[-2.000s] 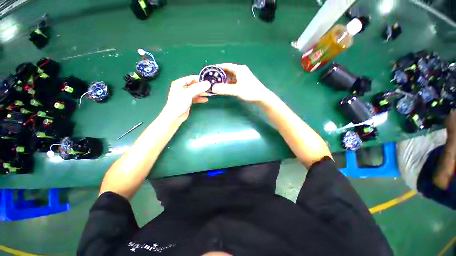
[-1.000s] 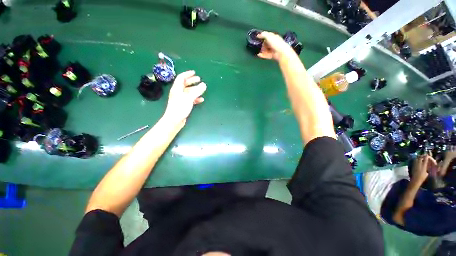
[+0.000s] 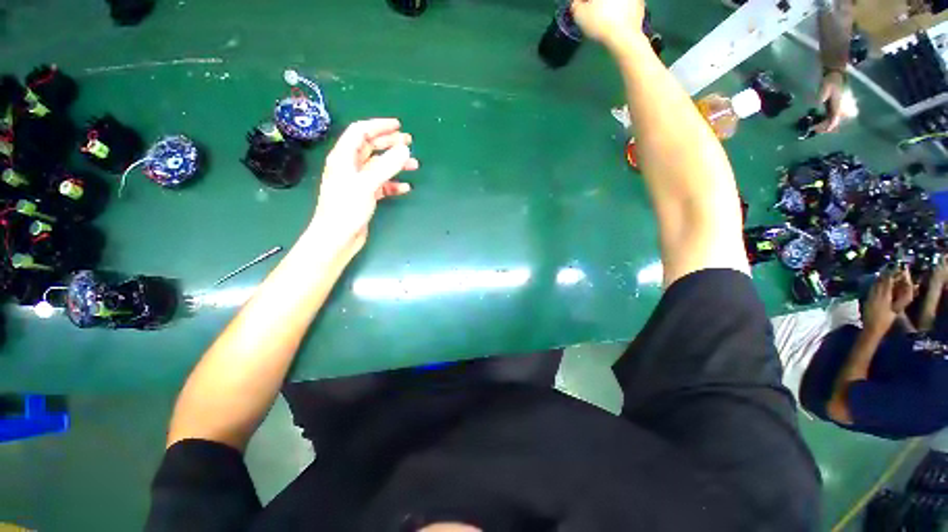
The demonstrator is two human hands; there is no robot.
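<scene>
My left hand (image 3: 364, 171) is over the bench left of the middle, fingers loosely curled and apart, holding nothing. My right hand (image 3: 611, 17) is stretched out to the top edge, partly cut off. Its fingers are at the top of a black cylindrical unit (image 3: 561, 40); whether they grip it cannot be told. Another dark piece is partly hidden behind this hand. Left of my left hand, a blue-and-silver disc (image 3: 303, 116) with a white lead touches a black housing (image 3: 274, 156). Another wired disc (image 3: 173, 161) lies further left.
Units are piled at left (image 3: 36, 223) and right (image 3: 832, 223). A unit (image 3: 125, 301) and a thin grey rod (image 3: 249, 265) lie near the front left. My right forearm partly covers a bottle (image 3: 719, 116) beside a pale post (image 3: 743, 47). Other people's hands (image 3: 884, 301) are at right.
My right hand has gone from the middle, where both hands held a round-faced unit, to the far top edge. My left hand has let go and moved slightly left. The view has shifted.
</scene>
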